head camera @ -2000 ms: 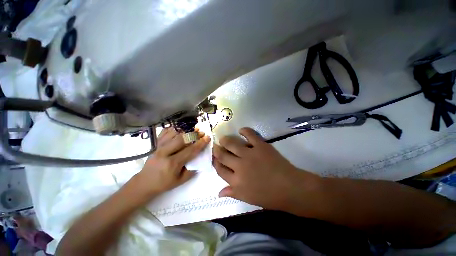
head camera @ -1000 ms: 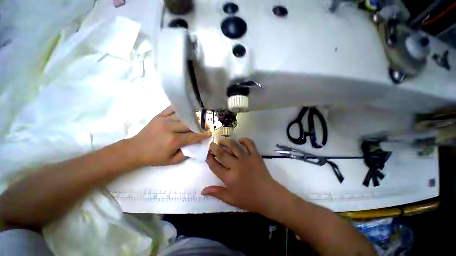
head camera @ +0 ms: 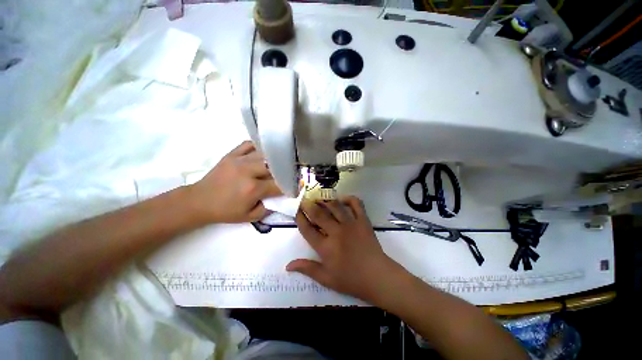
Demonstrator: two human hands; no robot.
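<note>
The thin white fabric (head camera: 98, 148) is heaped on the table at the left and hangs over the lap. A narrow white fabric edge (head camera: 283, 204) lies between my hands, just in front of the needle area of the sewing machine head (head camera: 436, 91). My left hand (head camera: 236, 184) holds the fabric left of the needle, its fingertips partly behind the white guard (head camera: 278, 126). My right hand (head camera: 338, 242) rests on the right of the edge with fingers bent and thumb spread; its fingertips are at the fabric, grip unclear. The needle itself is hidden.
Black shears (head camera: 433, 190) and slim silver snips (head camera: 436, 230) lie right of my right hand. A bundle of black strips (head camera: 525, 235) lies farther right. A printed ruler (head camera: 232, 283) runs along the front edge. A plastic bag (head camera: 545, 336) is below at the right.
The view has swung, so the machine head now shows more fully and lower. My left hand has moved slightly left and back from the needle, and a dark slot shows in front of it. My right hand stays beside the needle.
</note>
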